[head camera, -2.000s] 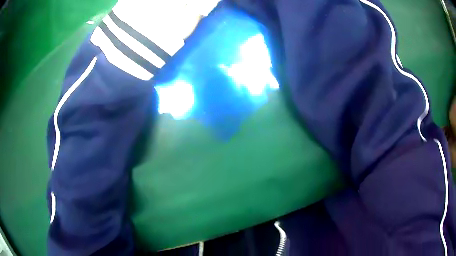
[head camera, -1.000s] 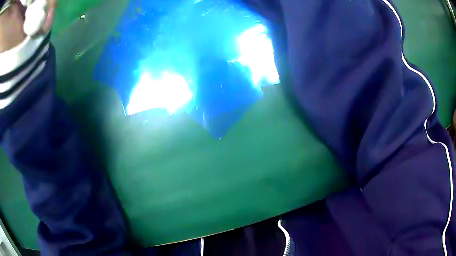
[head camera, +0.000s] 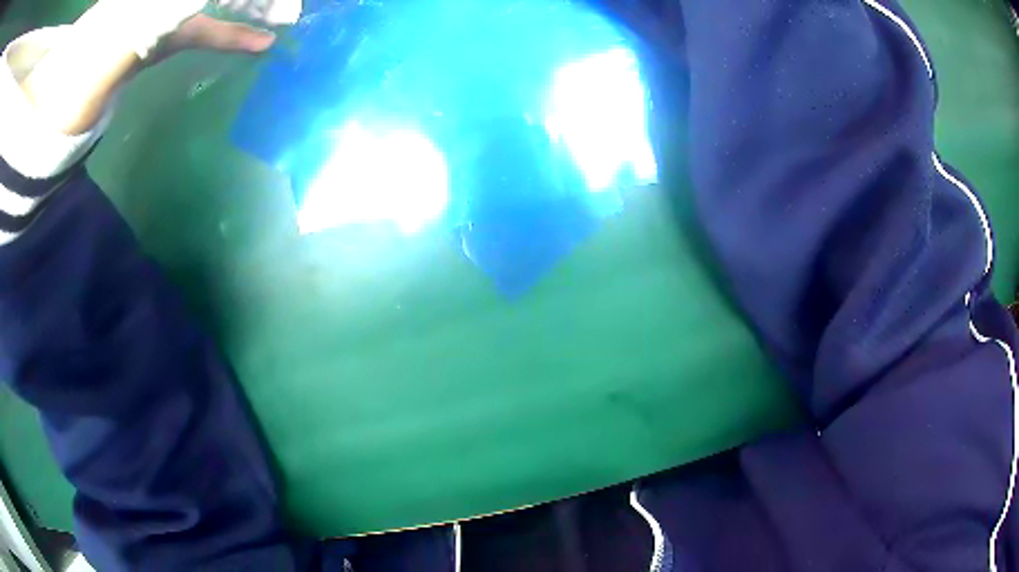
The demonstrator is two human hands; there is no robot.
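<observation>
A pile of glossy blue protective film (head camera: 525,240) lies on the green worktop (head camera: 536,380) in the upper middle, with two patches of strong white glare. My left hand (head camera: 168,45) is at the top left, cut off by the top edge. It has white covering on part of it, and one bare finger points right, near the film's left edge. Whether it holds anything cannot be told. My right hand is out of the picture; only my right sleeve shows, running up past the film's right side.
My navy left sleeve (head camera: 134,369) lies over the left side and my right sleeve (head camera: 849,201) over the right. The worktop's front edge (head camera: 536,508) runs close to my body. A pale metallic part (head camera: 17,531) shows at the bottom left corner.
My left arm has swung left off the film since the earliest frame, uncovering more of it. Since one second ago my left hand has turned, with a finger now pointing right. The right arm has barely moved.
</observation>
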